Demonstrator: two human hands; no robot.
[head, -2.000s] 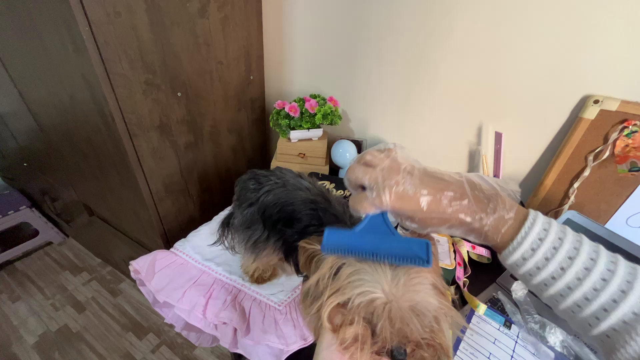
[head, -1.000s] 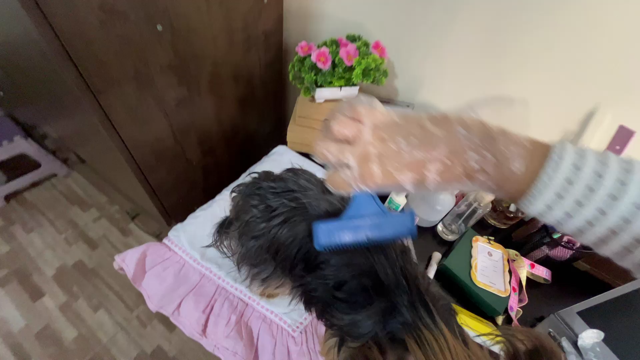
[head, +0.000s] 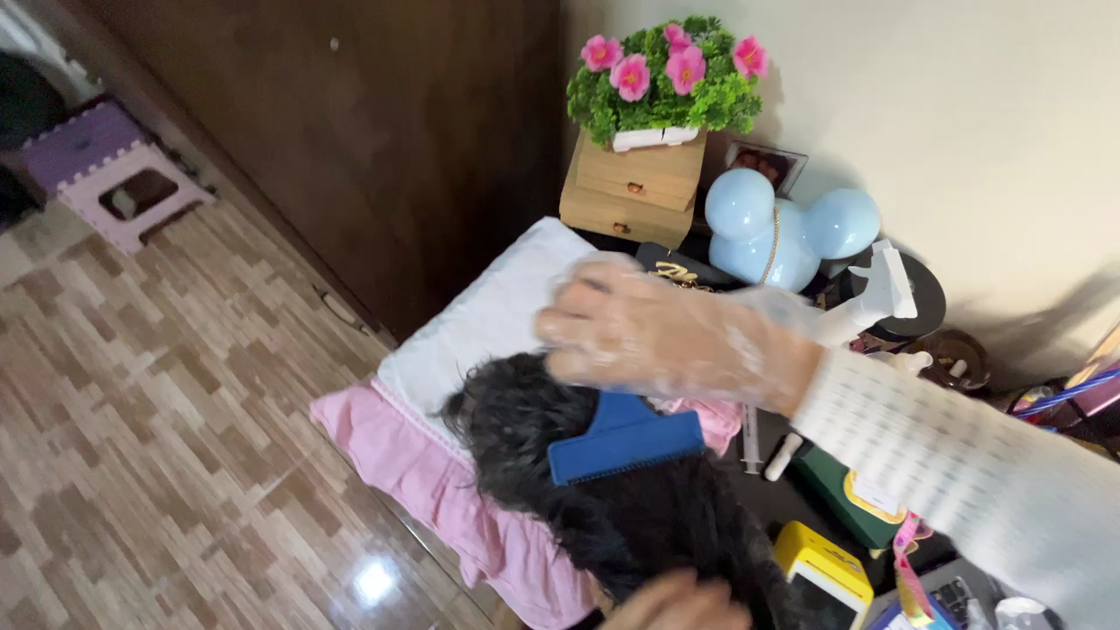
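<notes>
My right hand (head: 647, 328), in a clear plastic glove, grips a blue pet comb (head: 626, 446) by its handle. The comb's toothed edge lies against the dark fur on the back of a long-haired dog (head: 643, 516). The dog is on a white cushion (head: 490, 297) with a pink ruffle (head: 455, 499). At the bottom edge my left hand (head: 678, 604) is partly in view, blurred, by the dog's dark coat; whether it holds anything cannot be told.
Beside the cushion stand a small wooden drawer box (head: 630, 192) with potted pink flowers (head: 669, 79), a light blue balloon-like figure (head: 779, 232), a white spray bottle (head: 875, 293), a green box (head: 844, 494) and a yellow-cased device (head: 822, 573). A pink and purple stool (head: 131, 188) stands on the floor.
The view has shifted much over the dog's back. The comb, over the light-furred head two seconds ago, is now on the dark back. My left hand has come into view at the bottom.
</notes>
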